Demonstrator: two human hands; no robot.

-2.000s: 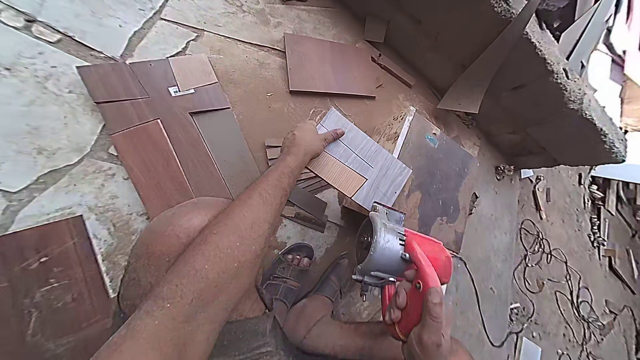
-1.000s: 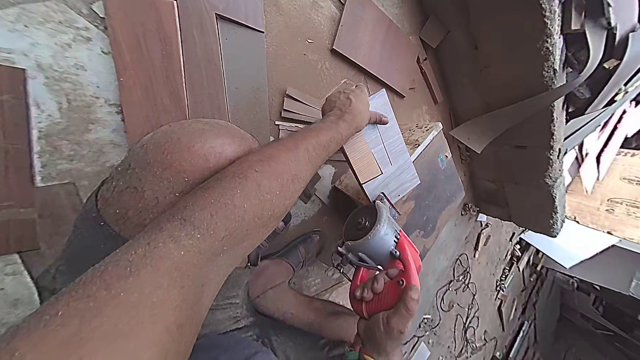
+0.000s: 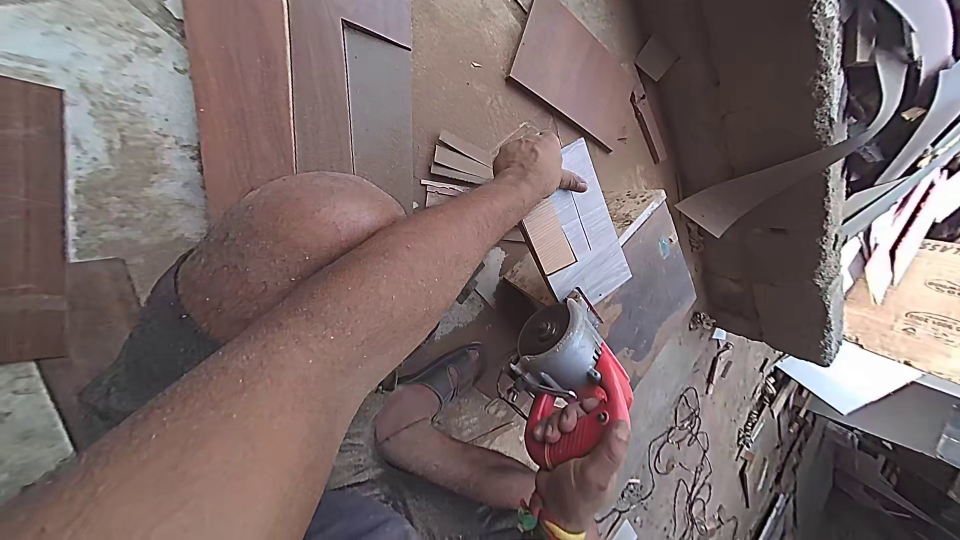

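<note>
My right hand [image 3: 581,457] grips the red handle of a handheld circular saw [image 3: 577,375], whose round blade faces left. The saw's base is at the lower edge of a light grey wood-grain board [image 3: 596,255]. My left hand [image 3: 534,161] presses on the board's upper left end, thumb stretched across it. The board has a thin dark line along it and a tan ribbed piece [image 3: 550,238] at its left side. Beneath lies a larger worn panel [image 3: 649,277], partly hidden. Whether the blade touches the board cannot be told.
Several thin wood strips [image 3: 461,159] lie left of my left hand. Brown laminate boards [image 3: 240,97] cover the upper left floor, and another brown panel [image 3: 574,71] lies beyond. A rough-edged slab [image 3: 750,165] stands at right. A tangled cord [image 3: 686,450] and scraps lie lower right.
The view has shifted and turned. The saw is at the board's near edge now; two seconds ago it was held a little below it. My left hand stays on the board.
</note>
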